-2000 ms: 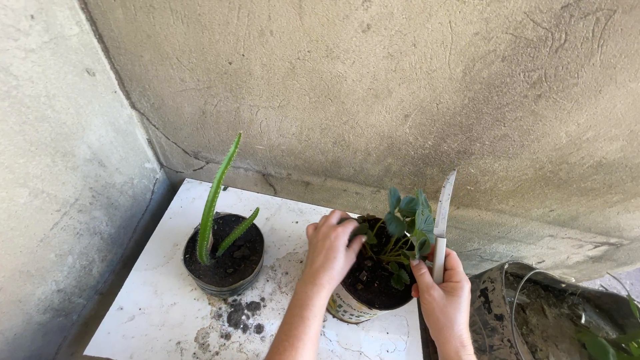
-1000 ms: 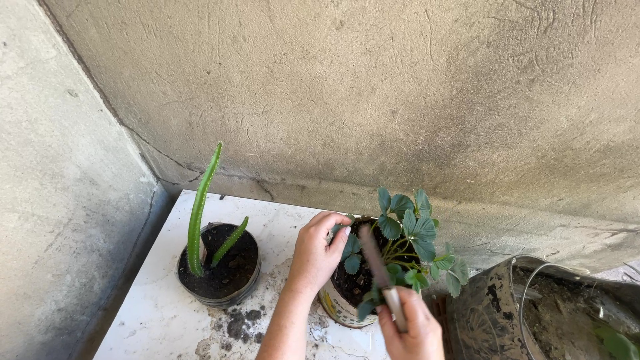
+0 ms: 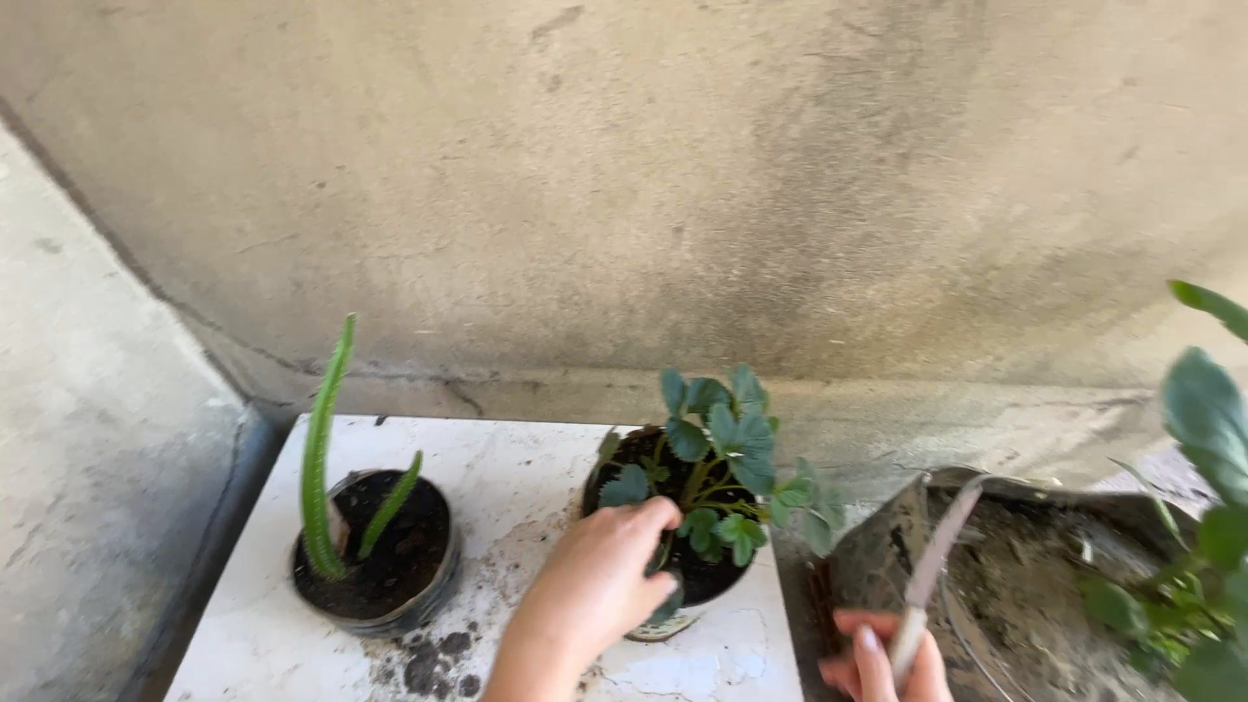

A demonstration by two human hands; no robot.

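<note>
My left hand (image 3: 619,565) is at the near left side of a potted strawberry plant (image 3: 736,434), its thumb and fingers around a leaf low over the pot's rim. Whether the fingers close fully on that leaf is hard to tell. Dark soil fills the pot (image 3: 663,629), which stands at the right of a white board. My right hand (image 3: 887,663) grips the pale handle of a knife (image 3: 936,556), blade pointing up, to the right of the pot and away from the plant. Further left, a cactus (image 3: 327,458) with two green stems grows in a round pot (image 3: 414,609) of soil.
A large dark container (image 3: 877,546) of soil with a thin wire handle stands at the right, beside the white board (image 3: 507,458). Broad green leaves (image 3: 1209,419) reach in at the right edge. Soil crumbs (image 3: 439,663) lie near the cactus pot. A rough wall (image 3: 585,244) rises behind.
My right hand has moved the knife away from the strawberry plant, off to the right. My left hand has shifted to the near side of the pot, lower among the leaves.
</note>
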